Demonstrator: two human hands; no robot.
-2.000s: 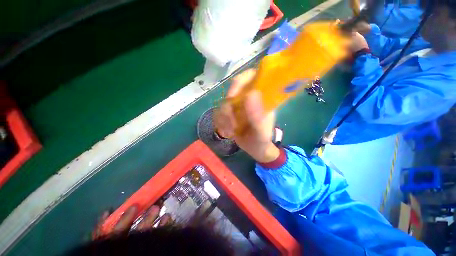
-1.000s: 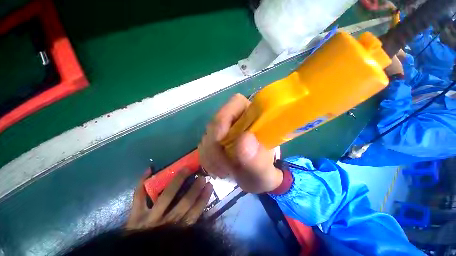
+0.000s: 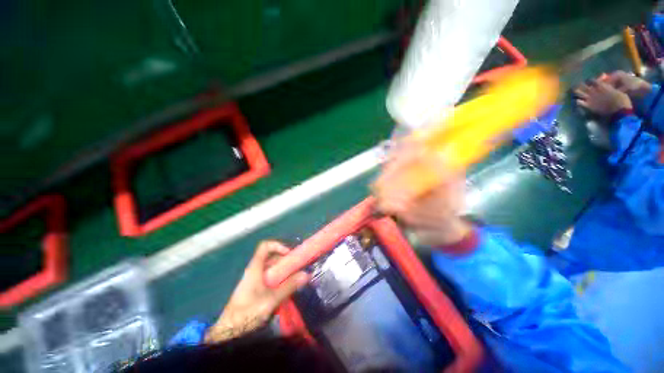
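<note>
My right hand (image 3: 422,193), blurred, is closed around a yellow-orange electric screwdriver (image 3: 495,120) above the far corner of a red frame (image 3: 327,244). The screwdriver's tip is hidden by the hand. My left hand (image 3: 255,295) grips the frame's left corner, thumb on top and fingers around the outer edge. Inside the frame lies an open tablet (image 3: 371,328), with silvery parts at its far end and a smooth grey area nearer me. Dark hair hides the frame's near left part.
Beyond a pale rail (image 3: 291,204), red-framed devices (image 3: 193,171) lie on a green surface. A clear plastic tray (image 3: 91,320) is at lower left. A white wrapped post (image 3: 444,65) stands behind the screwdriver. Loose metal parts (image 3: 547,162) and a blue bin (image 3: 535,125) lie near another worker's hands.
My left hand has shifted from over the frame's corner to gripping its left side. My right hand still holds the screwdriver, now blurred. The view has moved, showing the clear tray and more red frames.
</note>
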